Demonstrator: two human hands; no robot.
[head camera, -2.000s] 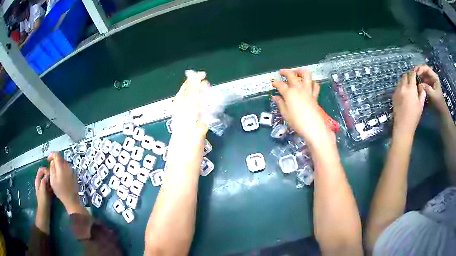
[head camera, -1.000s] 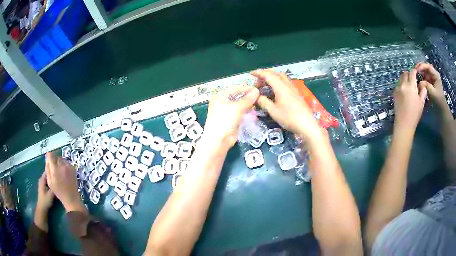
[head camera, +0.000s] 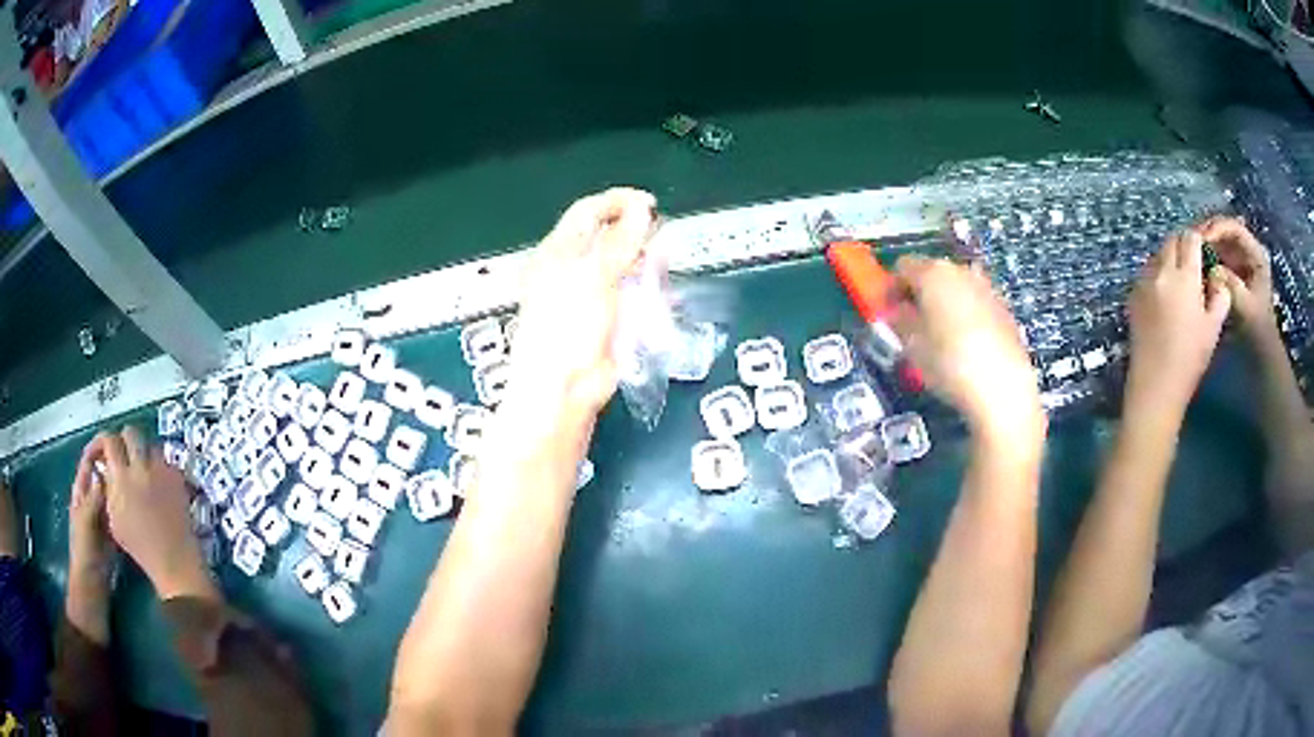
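Note:
My left hand (head camera: 594, 267) is closed on a crinkly clear plastic bag (head camera: 656, 338) that hangs from its fingers over the bench. My right hand (head camera: 963, 331) is blurred, at the orange-handled tool (head camera: 862, 277), whose metal tip points to the rail. A pale square piece shows at its fingertips; whether the fingers grip the tool or this piece is unclear. Several square housings (head camera: 718, 464) lie between my hands. Others beside them look bagged in clear film (head camera: 813, 477). A large pile of housings (head camera: 339, 461) lies to the left, partly hidden by my left forearm.
A pale metal rail (head camera: 418, 310) edges the bench; beyond it a dark green belt carries small parts (head camera: 713, 138). A clear blister tray (head camera: 1059, 274) lies at right, with a neighbour's hands (head camera: 1196, 288) there. Another person's hands (head camera: 130, 497) are at left. A grey post (head camera: 108, 238) stands at left.
My hands, together a second ago, are apart: the left has moved left with the bag, the right has moved right and down. The orange tool lies at a different angle, and more housings show between my hands.

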